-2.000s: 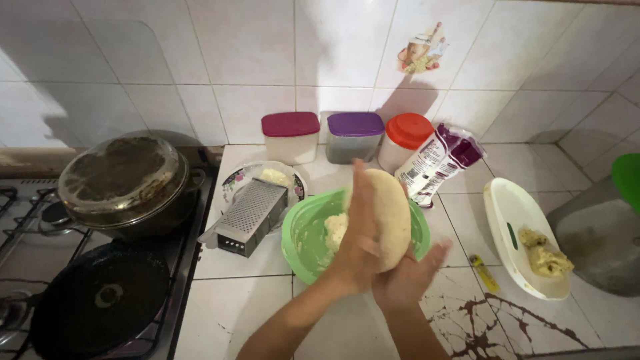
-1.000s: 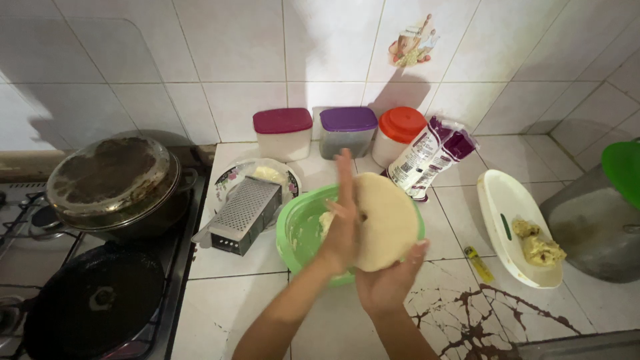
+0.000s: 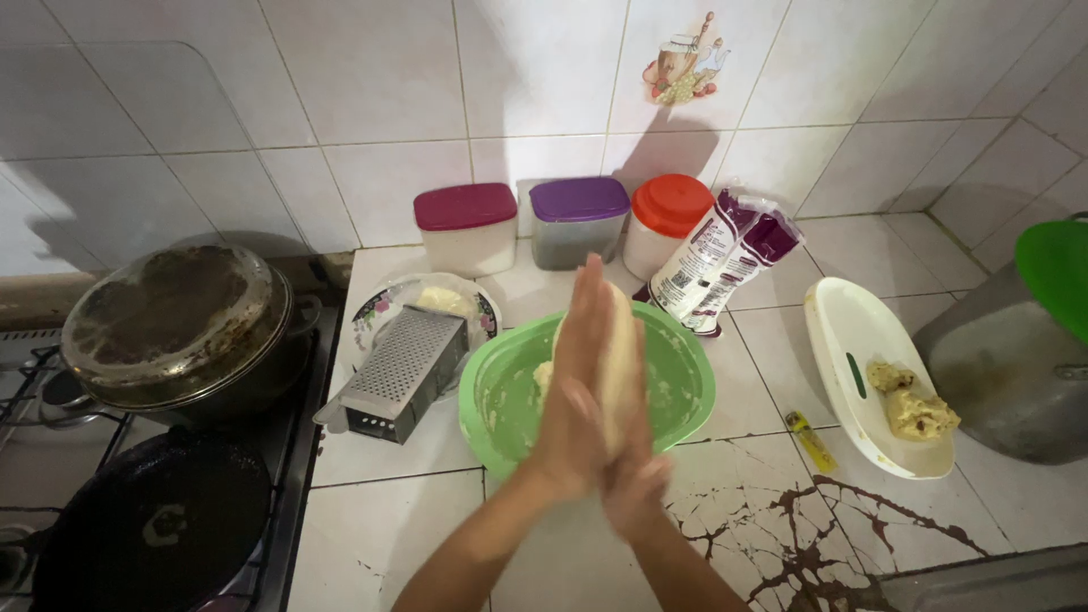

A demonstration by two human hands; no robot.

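Note:
A flat round of pale dough (image 3: 617, 365) stands on edge between my two palms, above a green plastic bowl (image 3: 501, 387). My left hand (image 3: 582, 391) presses its left face with fingers pointing up, and my right hand (image 3: 633, 450) holds its right face; both are slightly blurred. Bits of dough cling to the bowl's inside, and a lump of dough (image 3: 542, 378) shows behind my left hand. Left of the bowl, a metal box grater (image 3: 408, 361) leans on a flowered plate (image 3: 365, 319) with a pale piece of food (image 3: 442, 299) in clear plastic.
A black pan (image 3: 153, 527) and a lidded pot (image 3: 183, 340) sit on the stove at left. Lidded containers (image 3: 466, 229) and a printed plastic bag (image 3: 714, 259) line the back. Rightward are a yellow lighter (image 3: 812, 442), a white oval dish (image 3: 850, 323) holding yellowish lumps, and a large metal pot (image 3: 994, 374).
The dough round showed its broad face a second ago and is now seen nearly edge-on. My hands have come together flat on either side of it.

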